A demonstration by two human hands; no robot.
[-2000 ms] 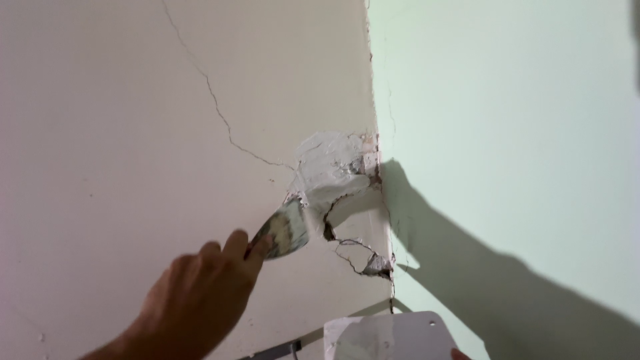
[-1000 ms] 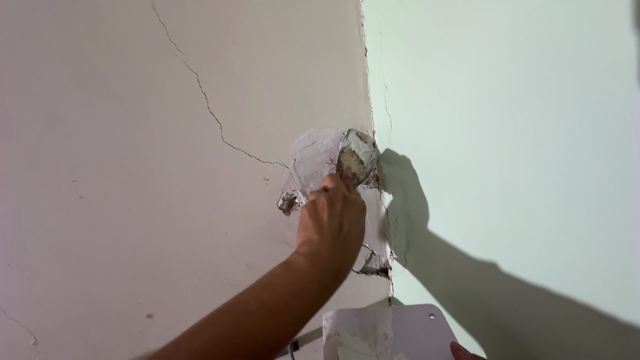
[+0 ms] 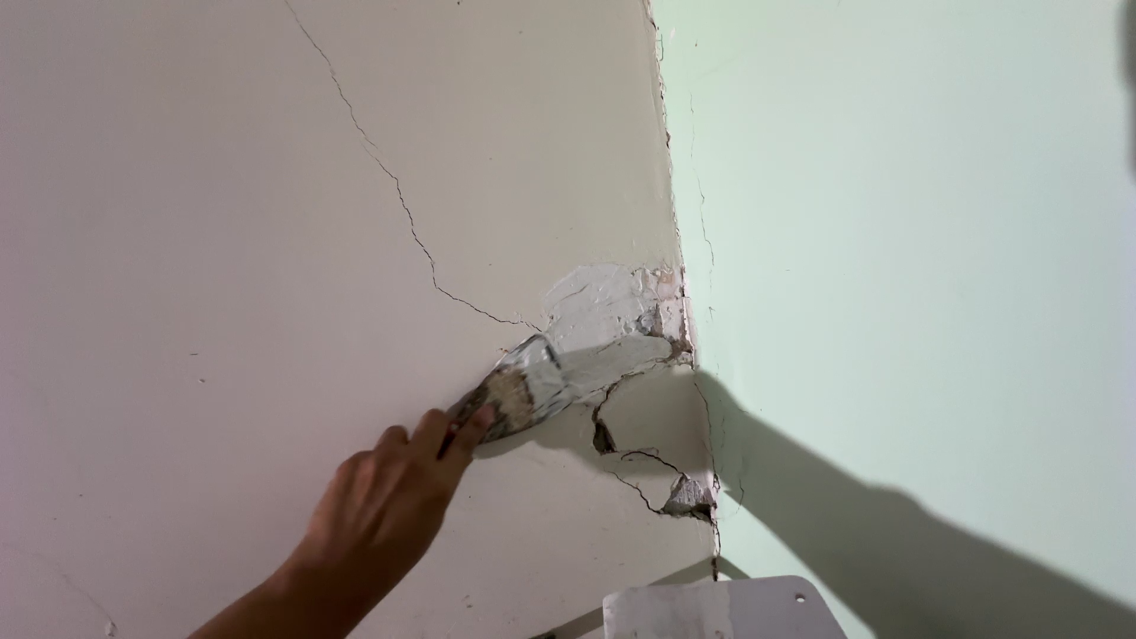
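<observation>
My left hand is closed around a putty knife, fingers against its stained metal blade. The blade's edge lies on the lower left of a wet white filler patch on the wall beside the corner. Below the patch, a jagged crack runs around a loose-looking piece of plaster, with a broken hole at its lower right. A pale flat board with a small hole and a smear of filler stands at the bottom edge. My right hand is out of view.
A thin crack slants down the beige wall to the patch. The corner joint has a chipped edge. On the pale green wall to the right lies an arm's shadow, with fine cracks near the corner.
My left hand has moved the putty knife down and left from the corner side of the patch to its lower left edge. My right hand's finger at the board has left the view.
</observation>
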